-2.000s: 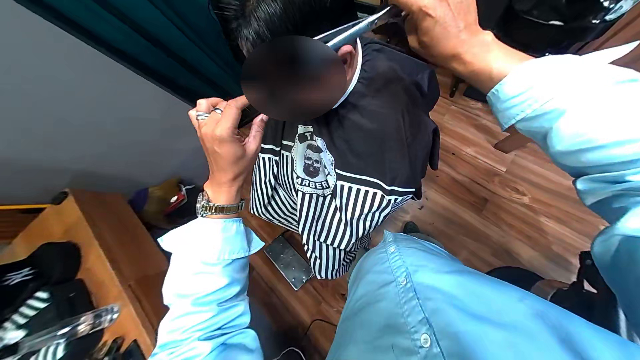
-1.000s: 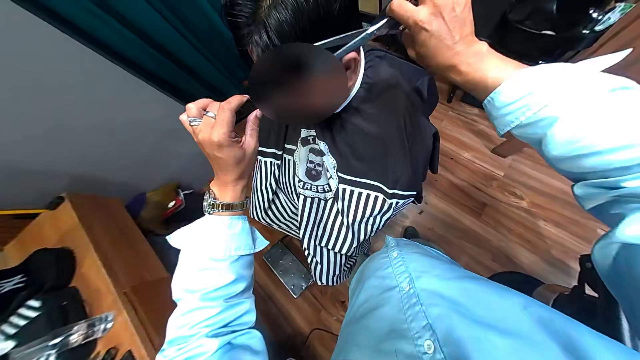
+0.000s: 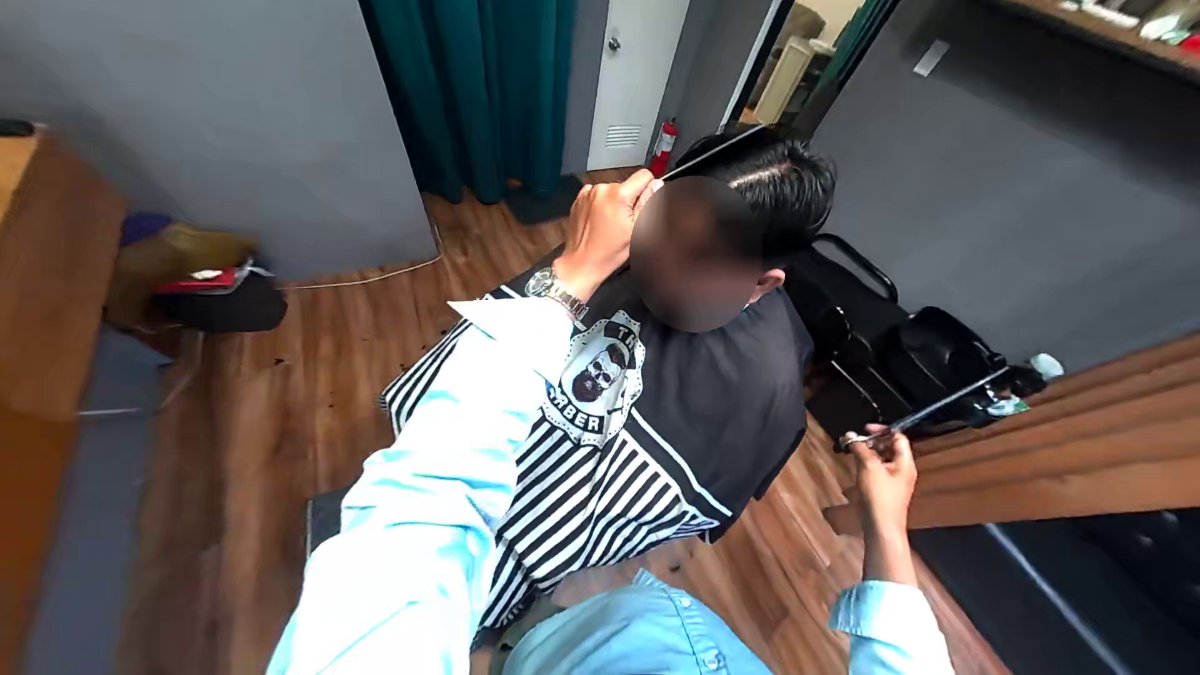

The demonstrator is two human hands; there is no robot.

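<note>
A seated person with wet, parted black hair wears a black barber's cape with white stripes and a printed badge. My left hand, a metal watch on its wrist, is beside the person's head and grips a thin comb that reaches up across the hair. Low at the right, away from the head, my right hand holds hair scissors, their long blades pointing up and right. Whether the blades are fully together cannot be told.
Behind the person is a black chair. A wooden counter runs along the right, and a wooden cabinet stands at the left. A black cap lies near it. A green curtain hangs at the back beside a white door.
The view has swung a lot. My right hand with the scissors has left the side of the person's head and is now low at the right. My left hand remains close to the head.
</note>
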